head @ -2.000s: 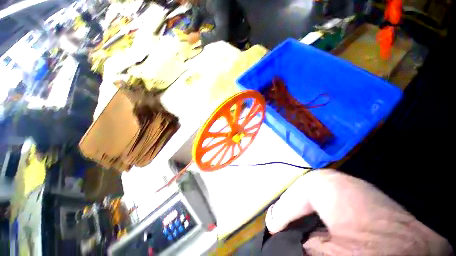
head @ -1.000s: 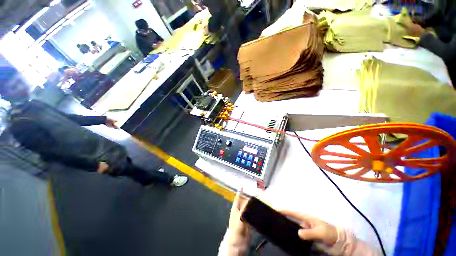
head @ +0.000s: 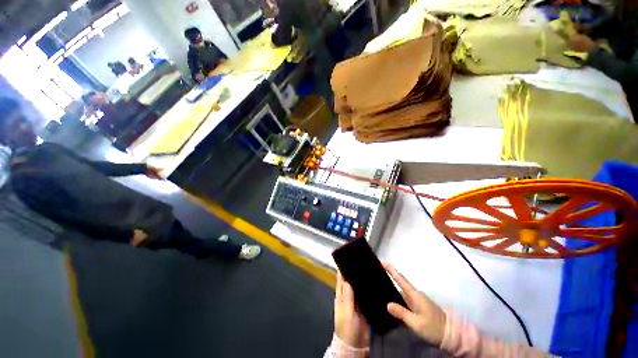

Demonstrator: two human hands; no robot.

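A smartphone (head: 369,283) with a dark screen is held in front of me, over the table's front edge. My left hand (head: 348,314) holds its lower left side. My right hand (head: 420,308) holds its right side, with the thumb on the lower screen. The white strip machine (head: 325,213) with a dark panel and blue buttons lies just beyond the phone. A reddish-brown strip (head: 413,190) runs from the machine towards the orange spoked feed wheel (head: 529,236) on the right.
Brown cut panels (head: 392,84) are stacked behind the machine, and yellow-olive panels (head: 573,129) lie at right. A blue crate (head: 584,294) is under the wheel. A black cable (head: 476,267) crosses the white table. A person (head: 84,189) stands at left; others sit or stand farther back.
The phone has come up and left and tilts more upright, now overlapping the machine's near corner. Both hands are closer around it. The view is nearly the same as one second ago.
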